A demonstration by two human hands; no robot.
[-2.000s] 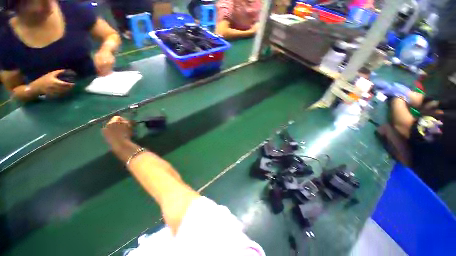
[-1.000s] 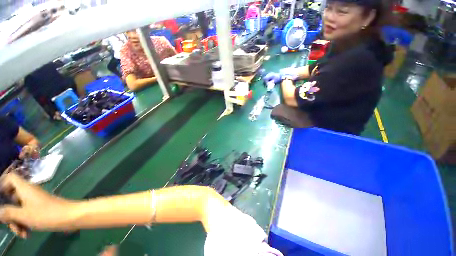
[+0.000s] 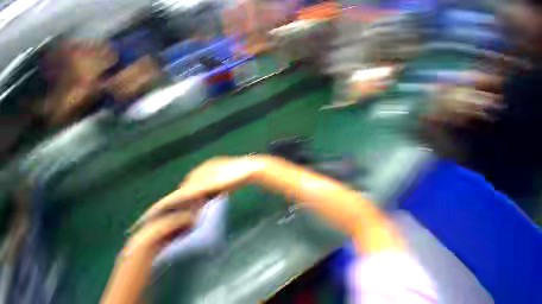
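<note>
The view is heavily blurred. My right hand (image 3: 220,175) reaches in from the right and bends over my left hand (image 3: 169,222), low left of centre; the two hands meet or overlap. A whitish, shiny piece (image 3: 208,228), perhaps a clear plastic bag, shows just below and beside the hands. Whether either hand grips it, or holds an adapter, cannot be told. Dark adapters (image 3: 291,149) lie blurred on the green surface beyond my right forearm.
The green conveyor belt (image 3: 238,127) runs diagonally beyond my hands. A large blue bin (image 3: 475,208) with a pale sheet inside stands at the right. A blue and red basket (image 3: 220,80) is across the belt. Blurred people are at the upper left and right.
The view has swung back left and blurred. My right hand has moved from the far left to near the centre. My left hand and the whitish piece have come into view.
</note>
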